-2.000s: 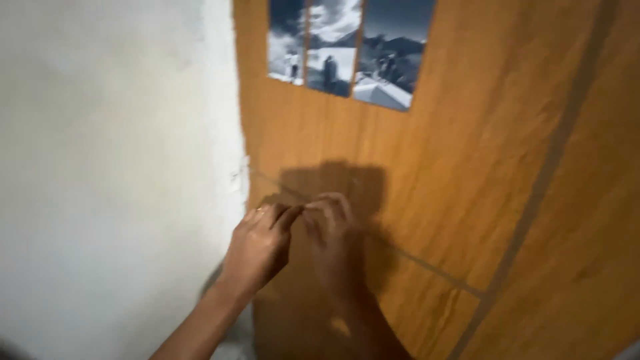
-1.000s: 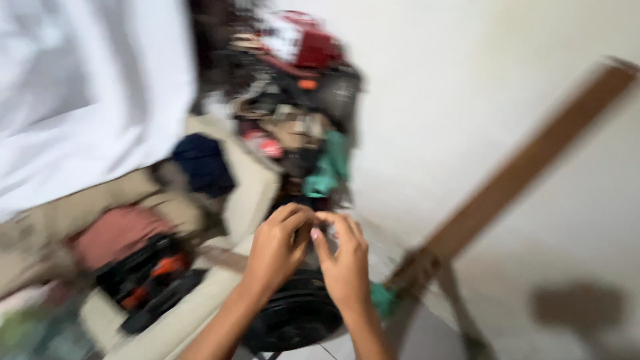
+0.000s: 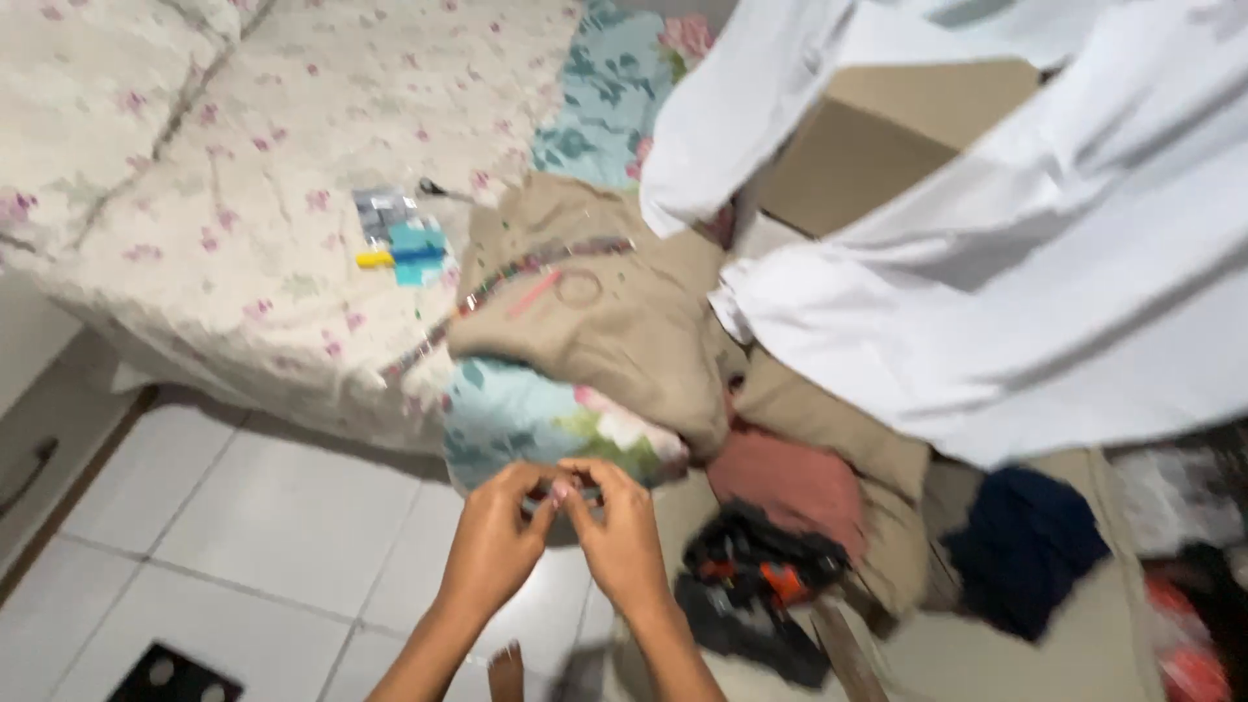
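Observation:
My left hand (image 3: 502, 522) and my right hand (image 3: 611, 522) are raised close together, thumbs and fingertips meeting at one spot. Whatever lies between the fingertips is too small and blurred to make out. Beyond them, a beige cloth (image 3: 624, 341) is spread at the edge of the bed. On it rest a long strip of small colourful packets (image 3: 546, 258), a thin ring (image 3: 578, 289) and a pink stick-like item (image 3: 533, 294). To its left, on the floral bedsheet (image 3: 322, 107), are a yellow and blue pen-like item (image 3: 400, 256), a teal piece (image 3: 417, 239) and a small clear packet (image 3: 383, 210).
A white cloth (image 3: 1024, 292) hangs at the right, partly over a cardboard box (image 3: 877, 146). Below lie folded clothes (image 3: 795, 483), a black and orange item (image 3: 760, 565) and a dark blue cloth (image 3: 1024, 546). White floor tiles (image 3: 283, 507) show at lower left, with a black object (image 3: 175, 675).
The view has swung from a wooden panel with pictures, past a pile of belongings, to the bed. My hands stay together at the fingertips throughout.

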